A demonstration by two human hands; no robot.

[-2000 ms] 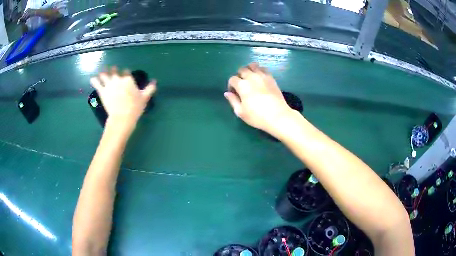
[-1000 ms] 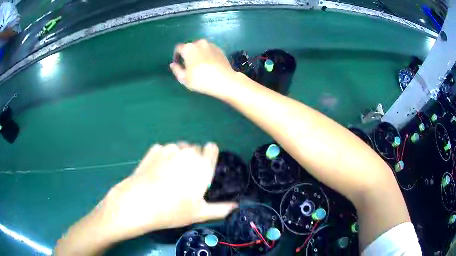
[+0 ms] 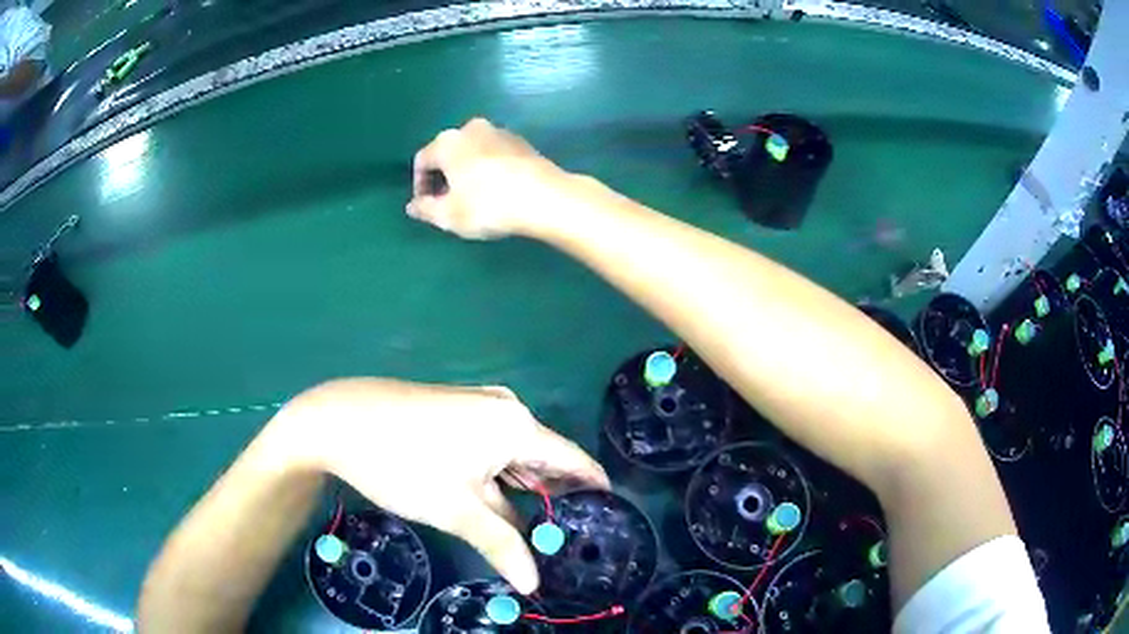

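Observation:
My left hand (image 3: 421,458) is at the lower middle, thumb and fingers around the upper left rim of a black housing (image 3: 601,564). A red wire rises between the fingers beside a green-blue round part (image 3: 547,538). My right hand (image 3: 477,183) is over the green surface (image 3: 334,285), fingers curled in towards the thumb; nothing clear shows in it, and its inside is dark. Right of it stands a black housing (image 3: 786,186) with a round board (image 3: 713,141) at its left side, a red wire between them.
Other black housings (image 3: 669,427) stand close together at the bottom and right. A grey metal rail (image 3: 1034,186) crosses the right. A dark housing (image 3: 57,307) is at the far left. A pale edge rail (image 3: 372,42) runs along the back. Part of a person (image 3: 22,50) shows at the top left.
Since one second ago, the housing with the board has moved right. My left hand and its housing have come down among the others. My right hand has shifted slightly left.

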